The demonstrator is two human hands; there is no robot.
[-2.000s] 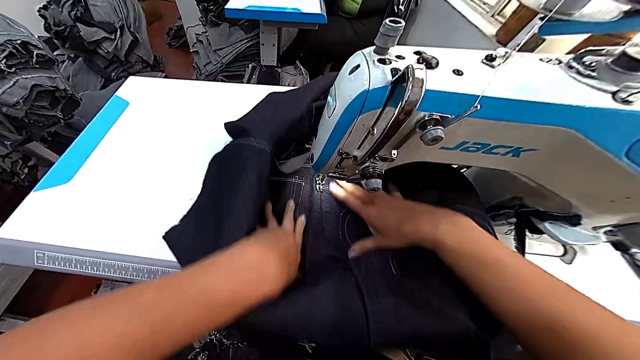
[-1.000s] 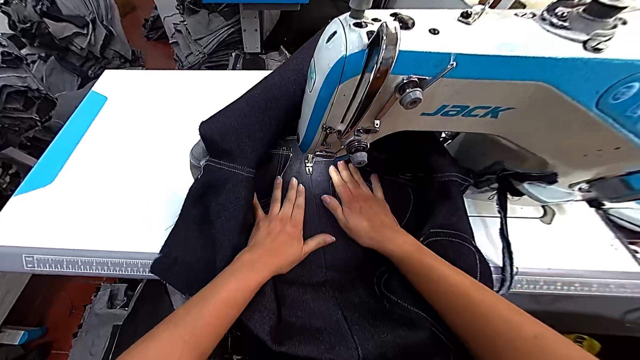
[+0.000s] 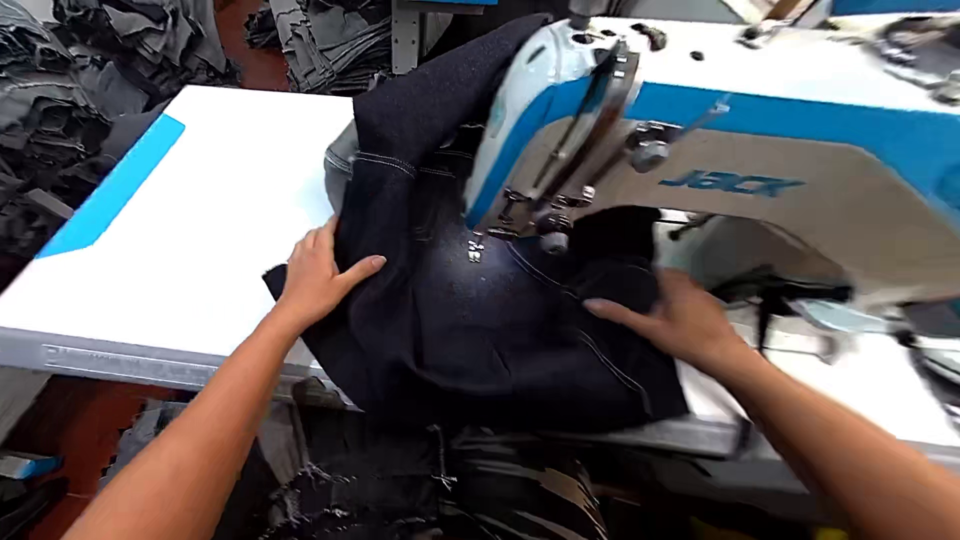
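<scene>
A dark denim garment (image 3: 465, 322) with pale topstitching lies bunched on the table, partly beneath the head of a Jack sewing machine (image 3: 720, 142). The presser foot (image 3: 475, 249) is over the denim, lit by a small lamp; whether it presses down cannot be told. At the garment's left edge, my left hand (image 3: 319, 274) has its thumb on top of the cloth and its fingers along the edge. My right hand (image 3: 671, 319) is at the right side of the garment, thumb over a fold, its fingers partly hidden behind the cloth and blurred.
The white table (image 3: 202, 225) extends left, with a blue stripe and a ruler strip along its front edge. Heaps of grey cut denim (image 3: 142, 45) fill the background at left. More dark cloth (image 3: 360, 465) hangs or lies below the table's front edge.
My hands, flat near the presser foot one second ago, have moved apart to the garment's left and right sides. The cloth around the foot has shifted, and the centre seam no longer shows there.
</scene>
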